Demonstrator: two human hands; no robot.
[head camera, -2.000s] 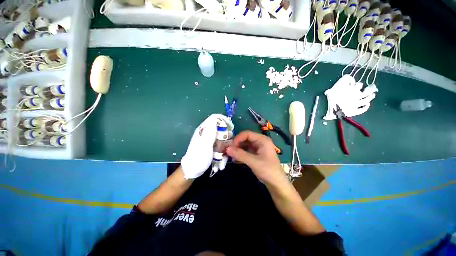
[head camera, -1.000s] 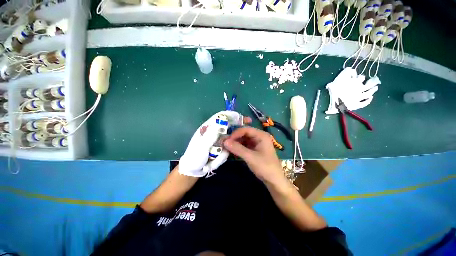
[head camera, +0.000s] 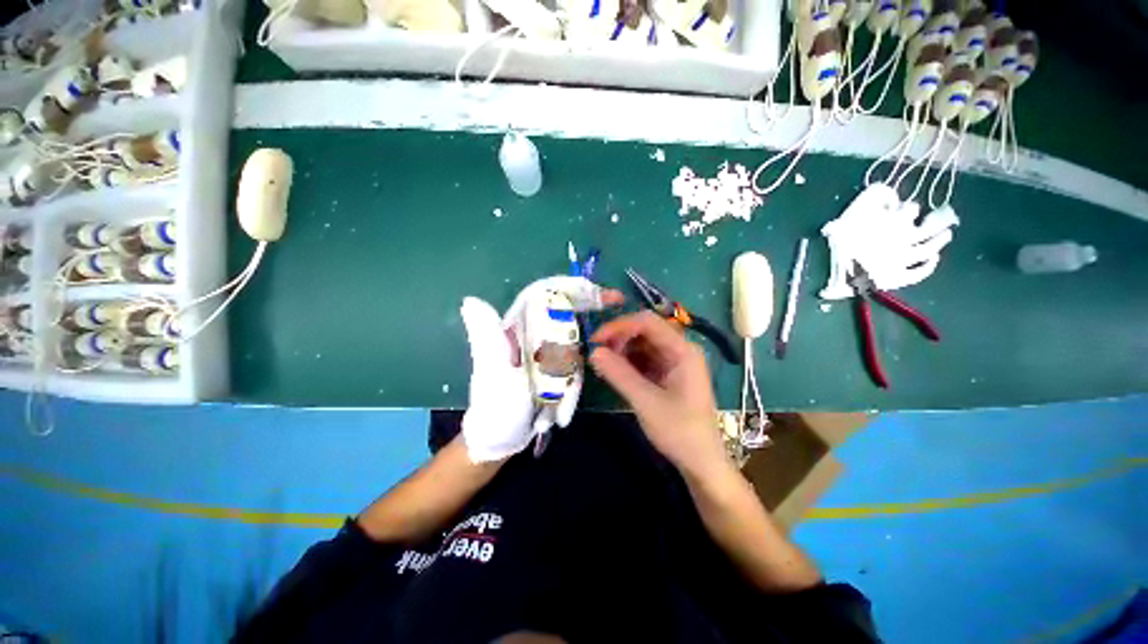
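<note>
My left hand (head camera: 501, 393), in a white glove with a fingertip showing bare, holds a banded core (head camera: 555, 350) upright near the bench's front edge. The core has a brown middle and blue and white bands. The glove's thumb stands out to the left. My right hand (head camera: 655, 371) is bare and close to the core's right side, with thumb and forefinger close together; whether something tiny is between them is too small to tell. A blue tool (head camera: 584, 263) lies just beyond the left hand. Long-nose pliers (head camera: 677, 312) lie behind the right hand, which partly covers their handles.
Cream bodies lie at left (head camera: 264, 195) and right (head camera: 753, 294). A slim stick (head camera: 792, 299), spare glove (head camera: 889, 242), red-handled pliers (head camera: 869, 330), two bottles and small white bits (head camera: 716, 196) lie on the bench. Trays of cores stand at left (head camera: 204, 214) and back (head camera: 529, 63). A carton is below.
The left hand has opened somewhat, its thumb swinging out to the left and showing more of the core. The right fingers have moved slightly right, off the core.
</note>
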